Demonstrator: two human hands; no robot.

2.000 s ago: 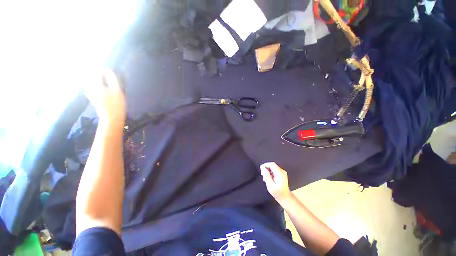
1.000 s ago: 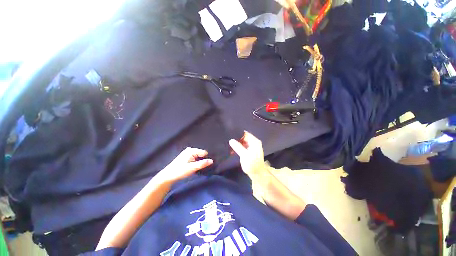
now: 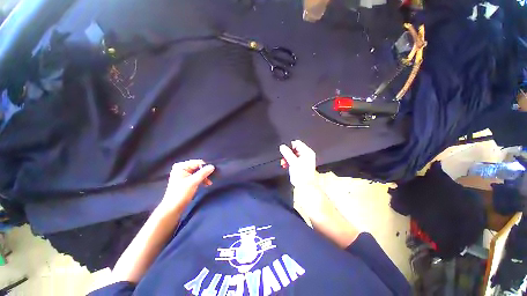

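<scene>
A narrow dark navy fabric strip [image 3: 248,169] appears stretched between my two hands at the table's near edge, in front of my shirt. It is hard to tell from the cloth beneath. My left hand [image 3: 188,178] pinches its left end between thumb and fingers. My right hand [image 3: 299,163] pinches the right end, its fingers curled. The dark navy table cover cloth [image 3: 190,98] lies under it with long diagonal folds.
Black shears [image 3: 268,56] lie beyond my hands. The iron [image 3: 355,111] lies at right, its tan cord [image 3: 415,63] rising behind. A navy garment pile [image 3: 456,87] is farther right. Reddish threads [image 3: 124,78] and scraps lie left. A tan piece [image 3: 315,8] is at the far edge.
My left hand came from the far left to the near edge beside my right hand. Since then the hands have moved farther apart, with the strip between them. The view has also shifted.
</scene>
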